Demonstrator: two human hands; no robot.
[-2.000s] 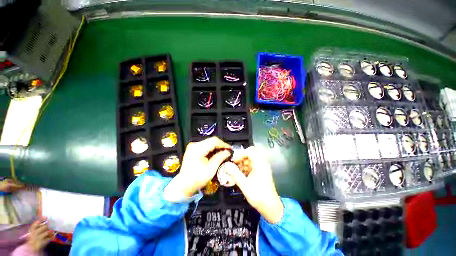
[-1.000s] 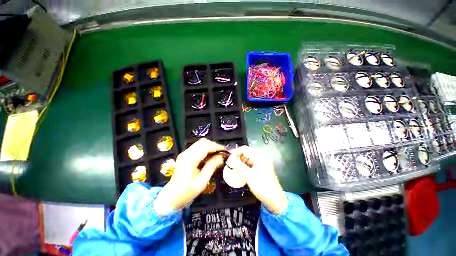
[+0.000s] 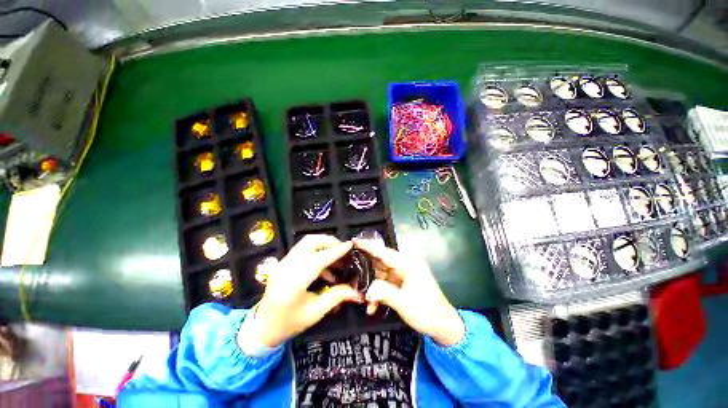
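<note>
My left hand (image 3: 305, 288) and my right hand (image 3: 405, 292) hold a dark round unit (image 3: 362, 269) between their fingertips, over the near part of the middle black tray (image 3: 341, 165). The unit's face looks dark and glossy; its details are blurred. The far pockets of this tray hold dark units with thin coloured lines. An amber-faced part shows partly below my left fingers. A blue bin (image 3: 427, 123) of tangled red and pink wires stands right of the tray's far end.
Another black tray (image 3: 227, 185) with amber units lies left. Clear blister trays (image 3: 559, 175) with silver discs are stacked right. A slim tool (image 3: 463, 193) and loose wires (image 3: 435, 209) lie between. A metal box (image 3: 46, 94) stands far left; a dark tray (image 3: 603, 355) is low right.
The pale disc face seen at my fingers no longer shows; the held unit now shows a dark face. My hands have shifted and their fingers now meet around the unit. The camera view has moved slightly.
</note>
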